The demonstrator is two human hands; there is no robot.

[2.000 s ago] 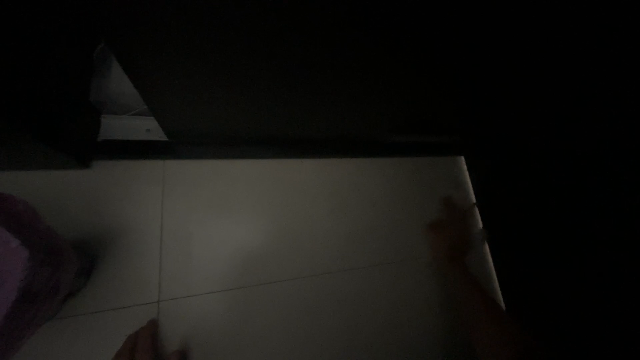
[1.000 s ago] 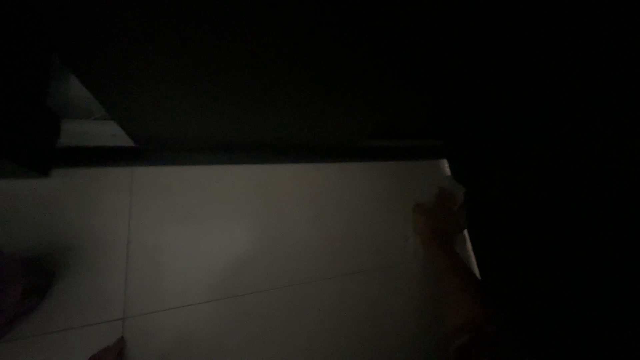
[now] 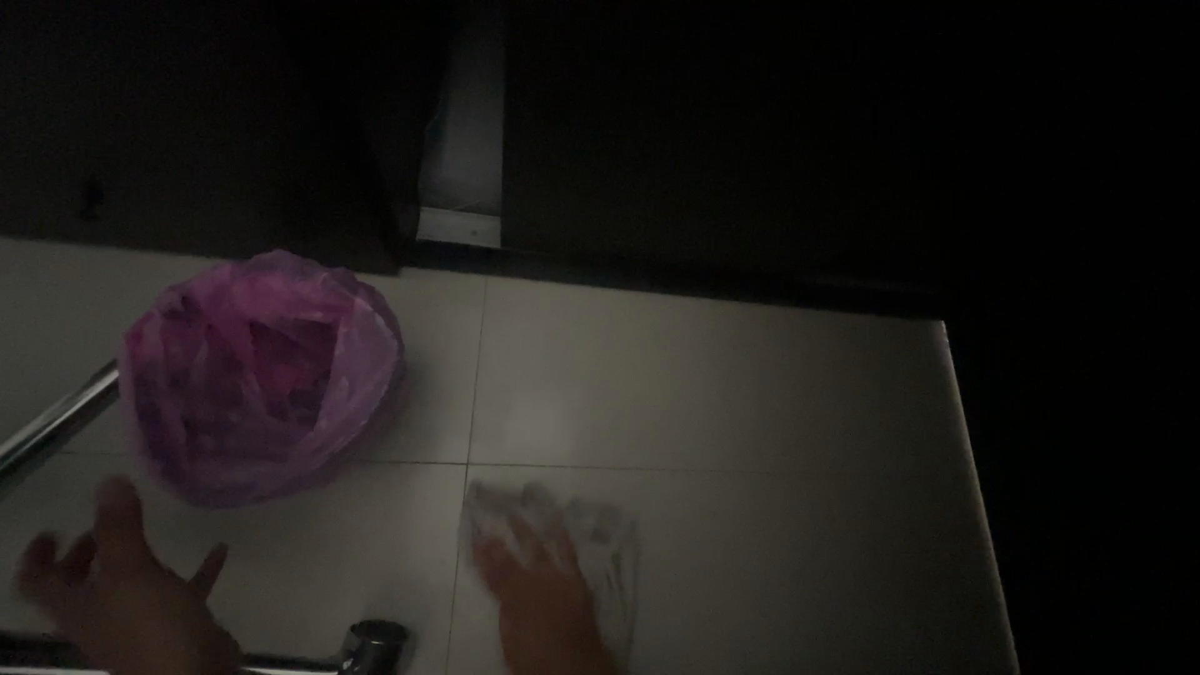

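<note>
My left hand (image 3: 131, 581) is at the lower left, its fingers spread and nothing in them, just below a bin lined with a purple plastic bag (image 3: 253, 384). At lower centre my right hand (image 3: 534, 572) has its fingers on a crumpled, pale, see-through sheet or bag (image 3: 614, 553), blurred, over the tiled floor. Whether the fingers grip it or only press on it is hard to tell in the dim light.
A chrome metal tube (image 3: 61, 422) slants in from the left, and a chrome tube end (image 3: 377, 637) stands at the bottom. Dark cabinet fronts (image 3: 703, 150) border the light floor tiles (image 3: 750, 394), with a narrow gap (image 3: 459, 178) between them.
The view has swung left, bringing the whole purple-lined bin into sight. My right hand has left the floor's dark right edge and is now with the pale sheet. More of my left hand shows.
</note>
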